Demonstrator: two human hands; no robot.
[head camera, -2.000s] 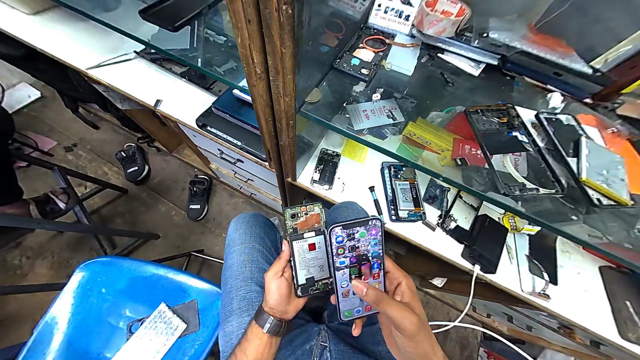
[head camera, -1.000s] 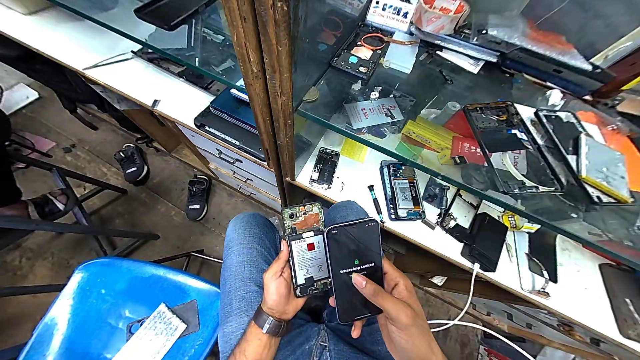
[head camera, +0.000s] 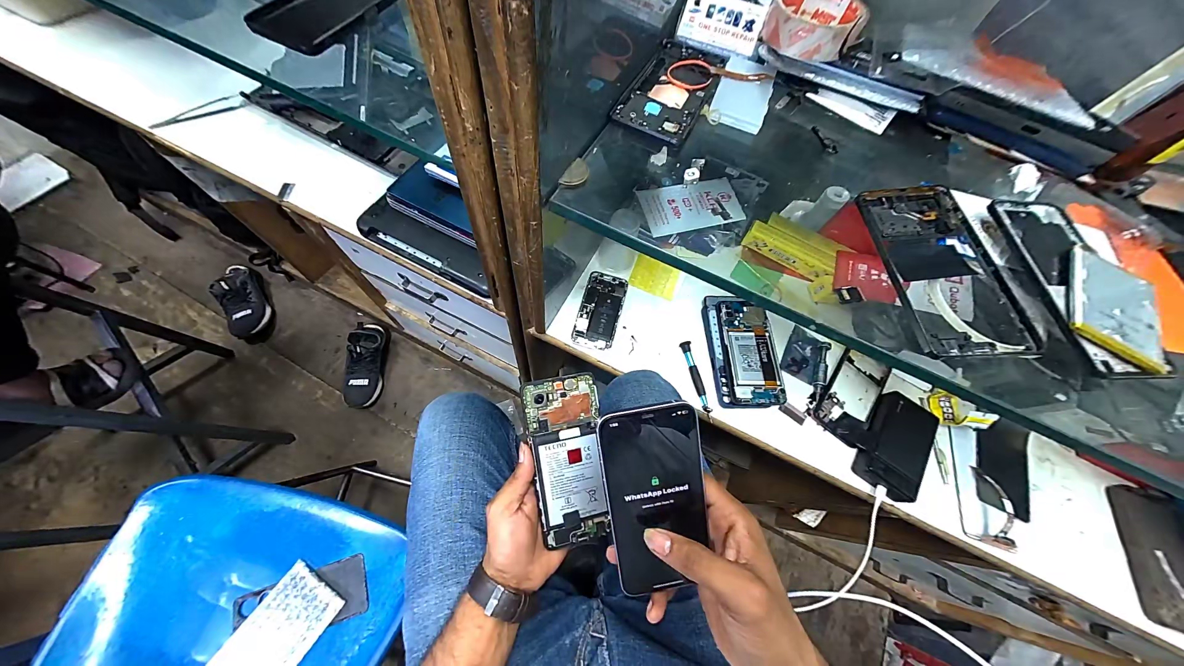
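Observation:
My left hand (head camera: 520, 536) holds an opened Tecno smartphone (head camera: 566, 462) by its left edge, its back off and its battery and circuit board bare. Close against its right side is a whole smartphone (head camera: 652, 481) in my right hand (head camera: 731, 564), its dark screen showing a padlock sign and a lock message. My right thumb rests on or just over the lower part of that screen; the other fingers are behind the phone. Both phones are above my lap. On the white worktop beyond lie a small screwdriver (head camera: 694, 375) and another opened phone (head camera: 744, 353).
A glass shelf (head camera: 795, 305) carries phone frames, cards and yellow packets above the white worktop. A black device (head camera: 897, 444) with a white cable (head camera: 860, 564) lies at the right. A blue plastic chair (head camera: 120, 592) stands at the lower left, shoes (head camera: 366, 363) on the floor.
The whole phone's screen has gone from a page of app icons to a dark lock message. My hands hold the same two phones in nearly the same places.

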